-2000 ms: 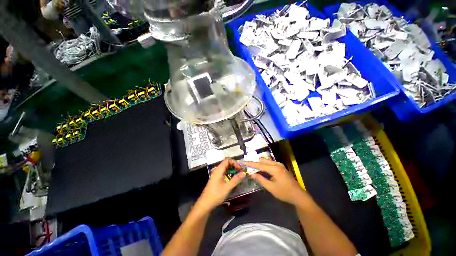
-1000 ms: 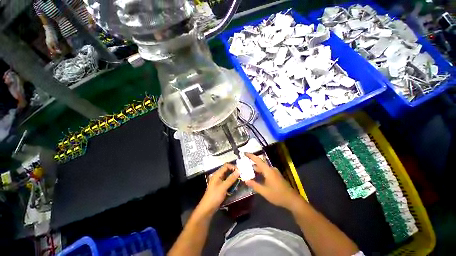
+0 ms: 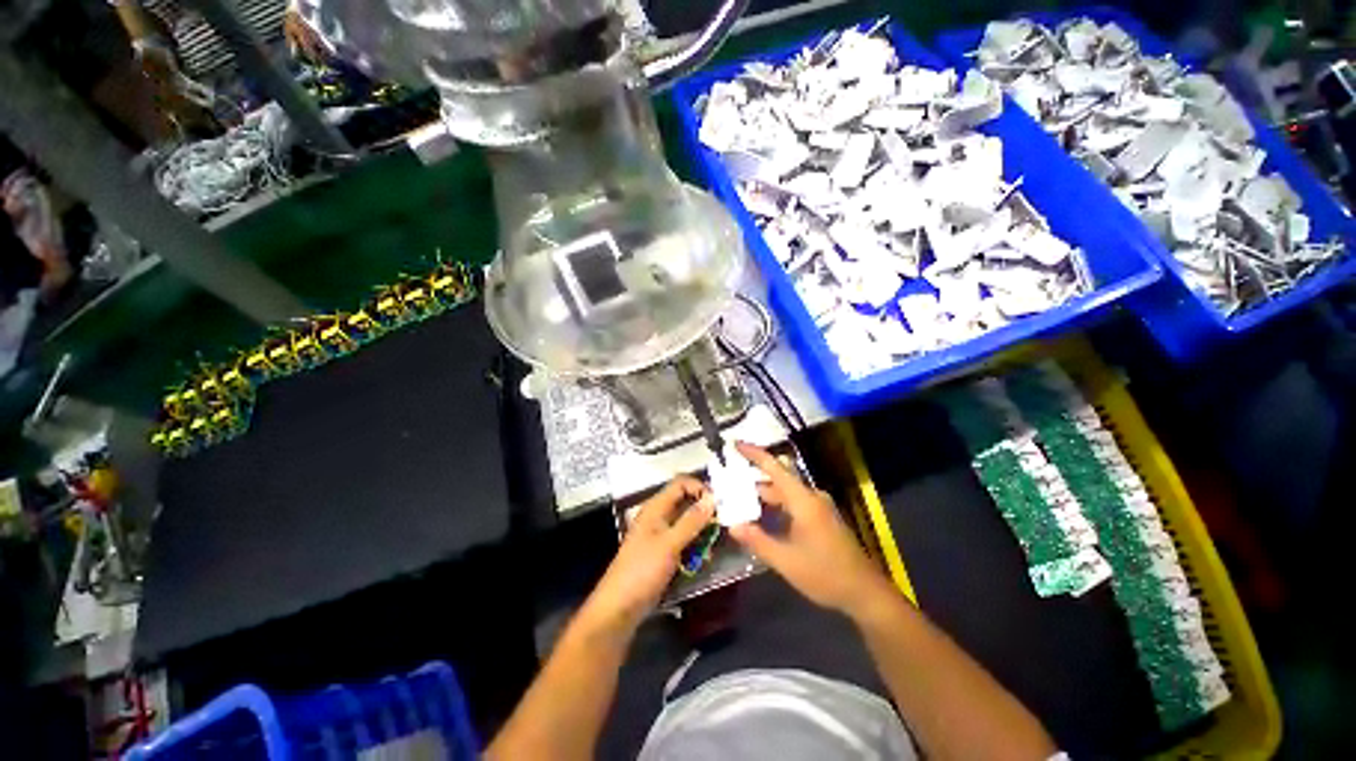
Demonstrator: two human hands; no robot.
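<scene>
My right hand [image 3: 803,532] holds a white plastic piece [image 3: 736,488] upright below the fume hood, at the dark upright tip of the metal stand [image 3: 657,413]. My left hand [image 3: 659,538] is close on its left, fingers bent around a small part with green and yellow [image 3: 698,550], partly hidden by the fingers. Whether the white piece and this small part are joined cannot be told. Both hands are over the small metal work tray [image 3: 726,577].
The clear fume hood [image 3: 617,283] hangs above the hands. Blue bins [image 3: 974,339] of white pieces stand right. A yellow crate [image 3: 1252,654] holds green boards [image 3: 1145,572]. Left are a black mat [image 3: 335,476], boards with yellow-black blocks [image 3: 320,339] and a blue crate [image 3: 246,706].
Two seconds ago both hands were close together, low over the tray. The white piece has since come upright between them, at the stand's tip. Since one second ago the hands have barely moved.
</scene>
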